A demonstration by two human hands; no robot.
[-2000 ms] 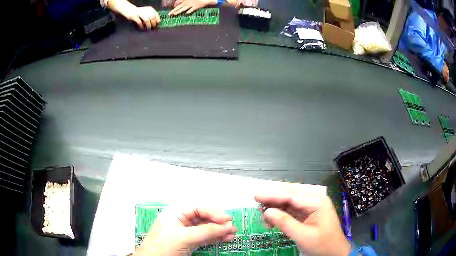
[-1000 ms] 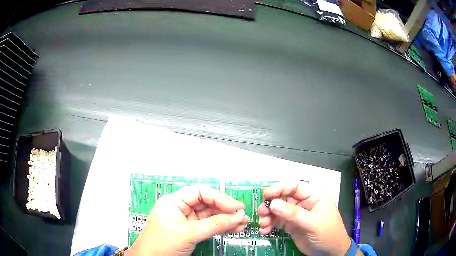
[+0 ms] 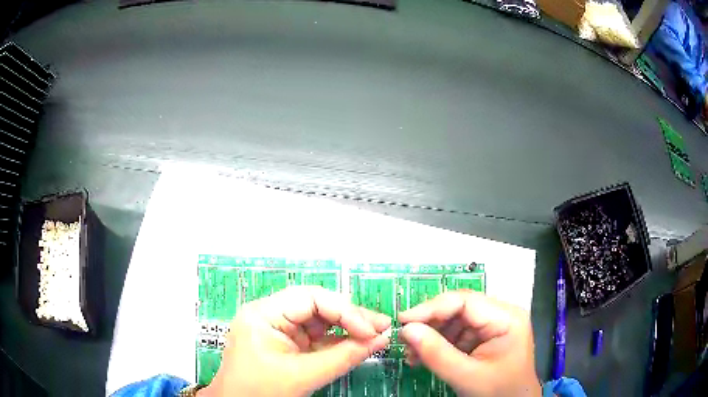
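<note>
Two green PCB panels (image 3: 220,288) lie side by side on the white sheet (image 3: 186,217), partly covered by my hands. A small black component (image 3: 472,267) stands at the top right edge of the right panel. My left hand (image 3: 299,341) is over the boards with thumb and forefinger pinched together. My right hand (image 3: 466,341) is close beside it, also pinched, fingertips nearly touching those of the left. Something tiny and dark shows between the fingertips, too small and blurred to tell which hand holds it.
A black bin of pale parts (image 3: 60,271) stands at the left; a black bin of dark parts (image 3: 598,252) at the right. The blue-purple marker (image 3: 560,318) and pen cap (image 3: 598,342) lie near it. A black rack (image 3: 19,124) is far left. A person's blue sleeve (image 3: 679,43) shows top right.
My hands have come together over the boards, fingertips now nearly touching. The view has tilted down, so the co-worker's hands opposite have left the picture.
</note>
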